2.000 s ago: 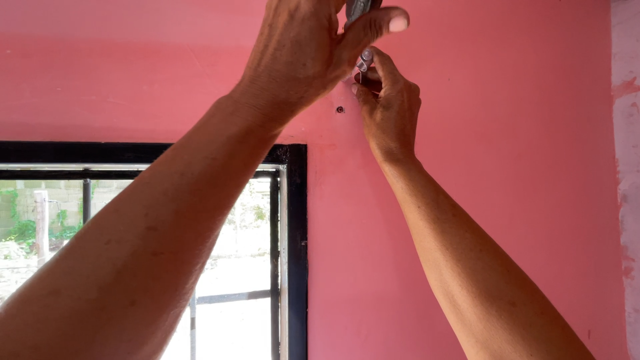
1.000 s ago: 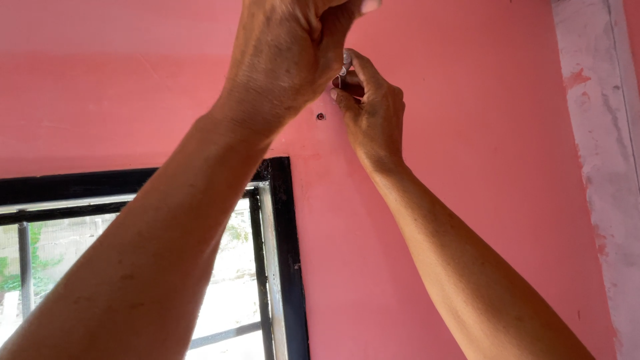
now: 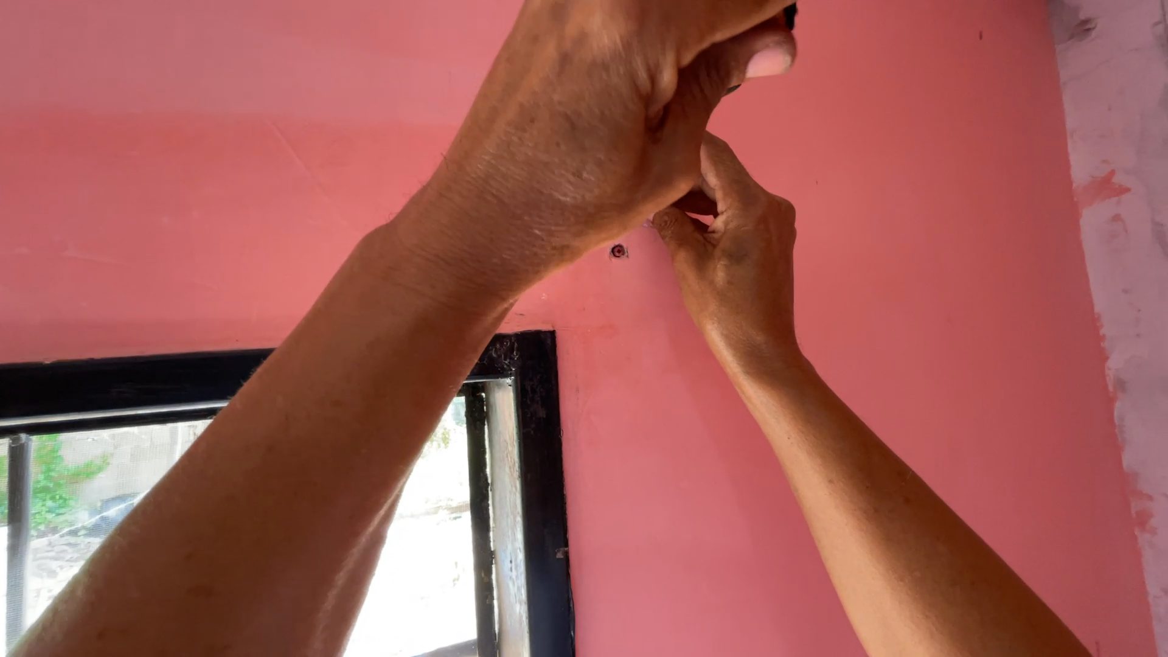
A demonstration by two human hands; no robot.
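Raised high against a pink painted wall (image 3: 912, 301), my left hand (image 3: 620, 109) is closed around a dark hand tool (image 3: 790, 15); only small dark bits of it show by the thumb, and its type cannot be told. My right hand (image 3: 744, 237) is just below and to the right, thumb and forefinger pinched together near the wall. Its fingertips are partly covered by my left hand, and the small metal piece between them is hidden now. A small round hole (image 3: 619, 251), perhaps with an anchor in it, shows in the wall left of my right thumb.
A black window frame (image 3: 540, 456) with bars and bright glass stands at the lower left, behind my left forearm. Along the right edge runs a strip of pale, rough plaster (image 3: 1122, 228) with pink paint smears.
The small metal piece seen at my right fingertips earlier is now hidden behind my left hand. The view has tilted and shifted somewhat.
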